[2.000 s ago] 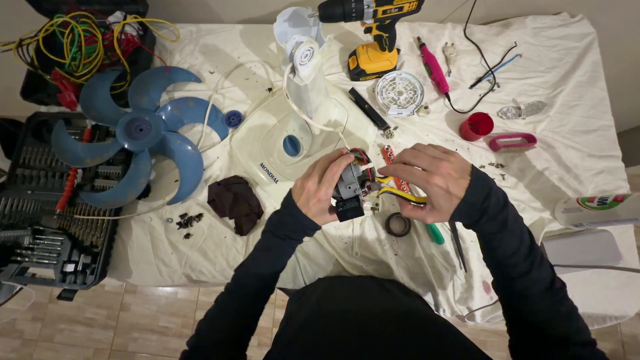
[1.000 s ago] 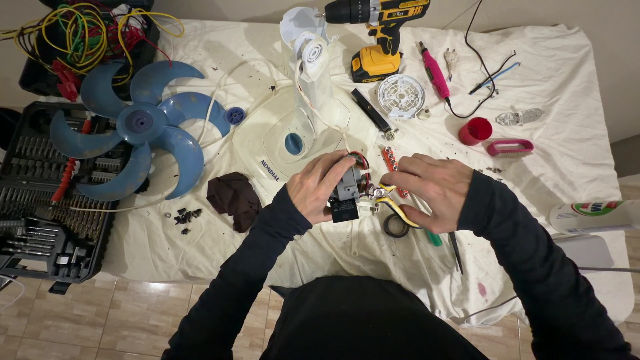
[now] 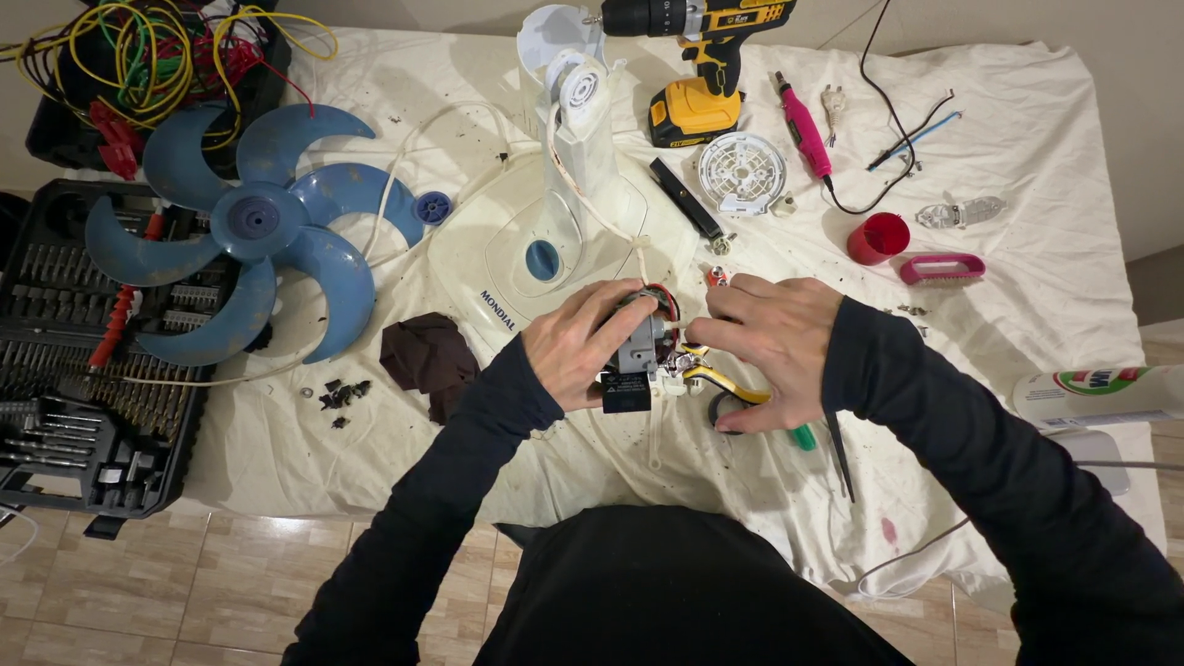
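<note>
My left hand (image 3: 592, 344) grips a fan motor (image 3: 638, 347) with a black capacitor block (image 3: 627, 392) at its lower end. Red and dark wires (image 3: 663, 301) curve over the motor's right side, and a white cable runs from it up to the fan's white stand (image 3: 587, 176). Yellow-handled pliers (image 3: 726, 381) are in my right hand (image 3: 777, 347), their metal jaws against the motor's right side by the wires. What exactly the jaws touch is too small to tell. Below the pliers, partly hidden by my right hand, lies a black ring (image 3: 723, 407).
Blue fan blades (image 3: 257, 217) overlap an open bit case (image 3: 92, 351) at left. A cordless drill (image 3: 703, 83) stands behind, near a round white grille part (image 3: 742, 174) and a pink rotary tool (image 3: 805, 129). A red cup (image 3: 877, 238), dark cloth (image 3: 430, 361) and white spray can (image 3: 1101, 393) surround the work.
My right hand and the pliers have shifted slightly beside the motor, and the fingers have changed their pose. The left hand keeps its hold on the motor.
</note>
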